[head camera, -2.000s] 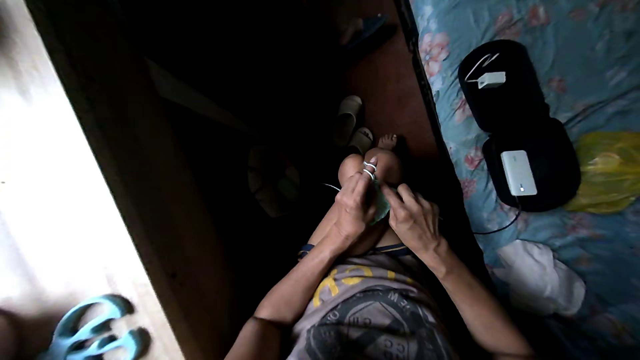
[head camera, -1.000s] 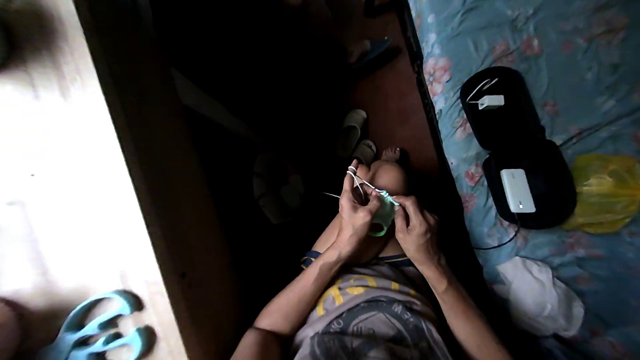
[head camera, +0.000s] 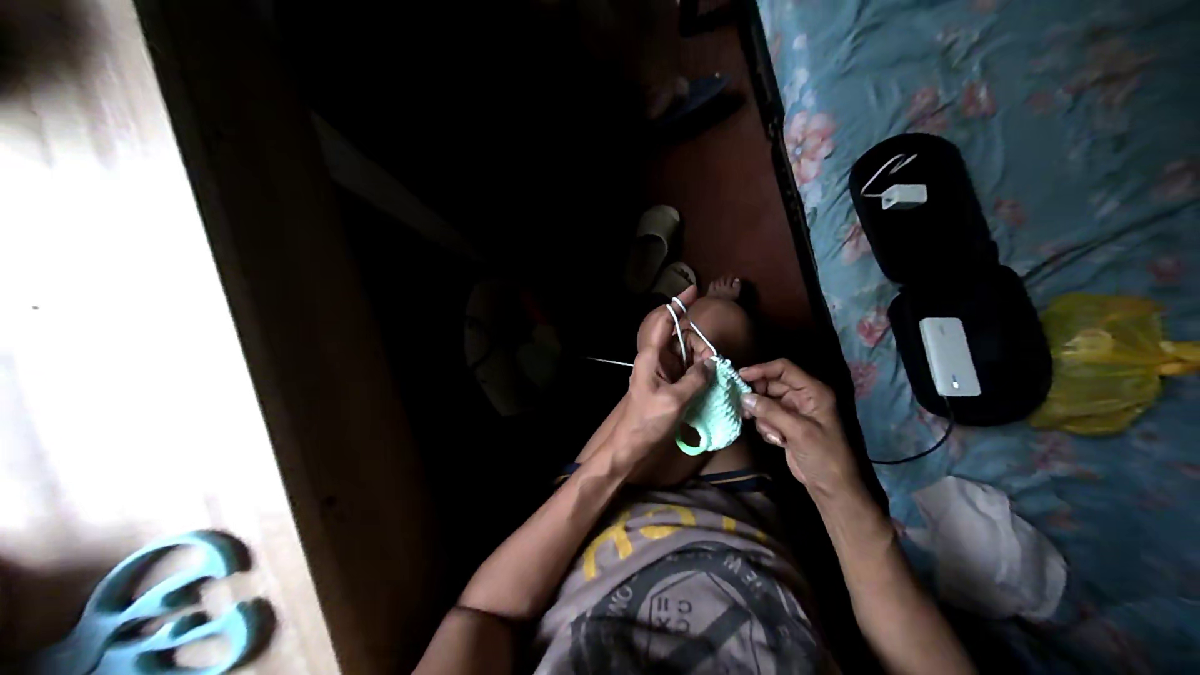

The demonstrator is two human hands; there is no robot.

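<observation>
A small mint-green piece of yarn work (head camera: 720, 412) with a ring at its lower left hangs between my hands, above my knees. My left hand (head camera: 658, 384) pinches its upper left edge, with a pale yarn strand (head camera: 695, 330) looped round a raised finger. The fingers of my right hand (head camera: 792, 408) are closed at the work's right edge. Whether they hold a hook or needle there is too small to tell. A thin pale line (head camera: 609, 361) sticks out left of my left hand.
Light-blue scissor handles (head camera: 169, 609) lie on the pale tabletop (head camera: 84, 309) at left. On the floral bed cover (head camera: 1059, 84) at right are an open black case (head camera: 914, 248) with a white power bank (head camera: 950, 356), a yellow plastic bag (head camera: 1102, 366) and white cloth or paper (head camera: 994, 553). Slippers (head camera: 653, 246) lie on the floor.
The green work, mostly hidden between my hands two seconds ago, now shows more fully. My left finger with the yarn loop has risen away from the work, and the strand between them is stretched out.
</observation>
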